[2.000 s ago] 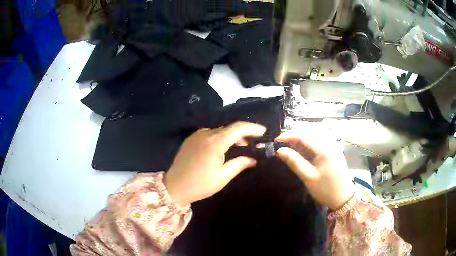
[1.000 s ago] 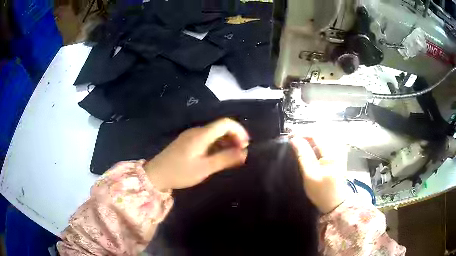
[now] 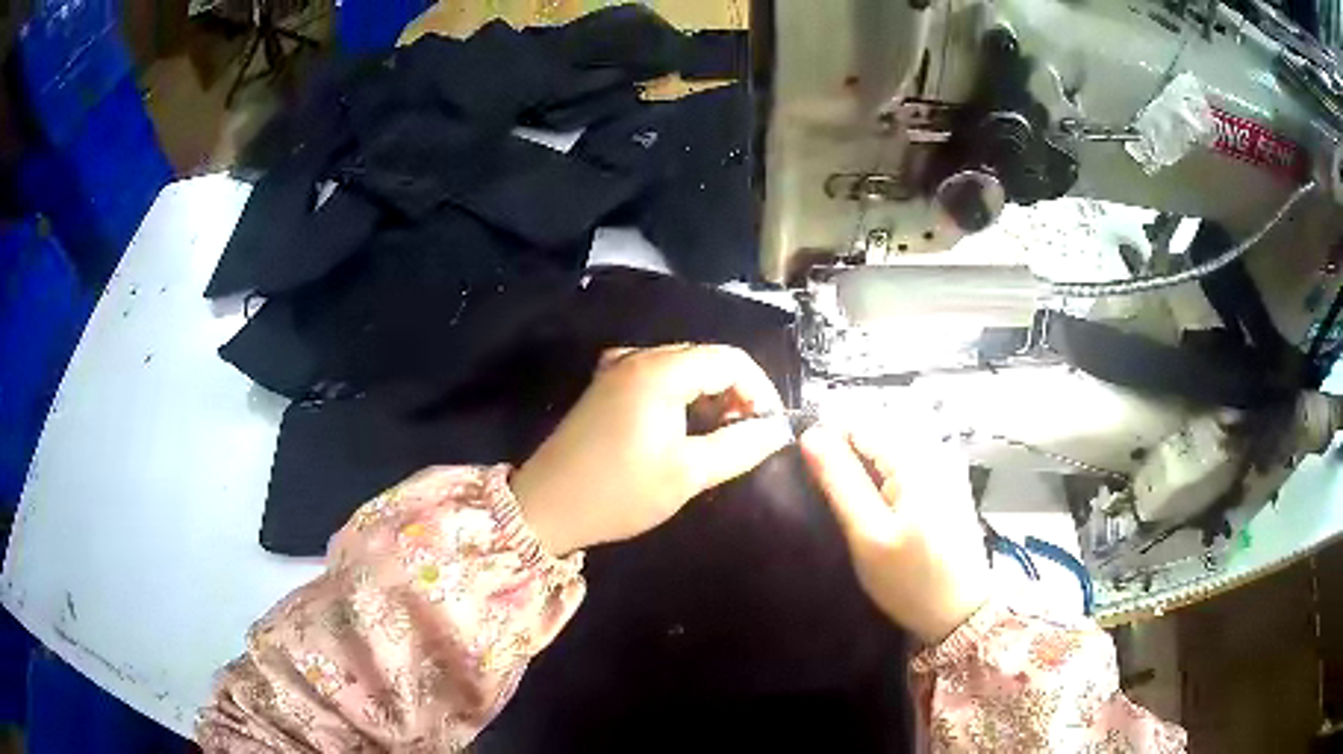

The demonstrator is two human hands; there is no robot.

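A large black fabric panel (image 3: 692, 604) lies in front of me and runs up to the brightly lit presser foot area (image 3: 825, 332) of the sewing machine. My left hand (image 3: 663, 435) pinches the panel's edge between thumb and fingers, just below the foot. My right hand (image 3: 899, 530) holds the same edge beside it, fingertips almost touching the left ones. A small dark bit of the edge shows between the fingertips. The foot and needle are blurred by glare.
Black cut pieces (image 3: 427, 177) are heaped left and behind on the white table (image 3: 118, 486). The cream-grey machine (image 3: 840, 133) stands right, with a grey cylinder (image 3: 943, 295) and ribbed conduit (image 3: 1178, 280). Blue scissor handles (image 3: 1053, 567) lie right of my right hand. Blue bins (image 3: 89, 103) stand left.
My left hand has moved right from the panel to the edge by my right hand's fingertips. The view has shifted, so the machine and heap sit lower and the machine farther left.
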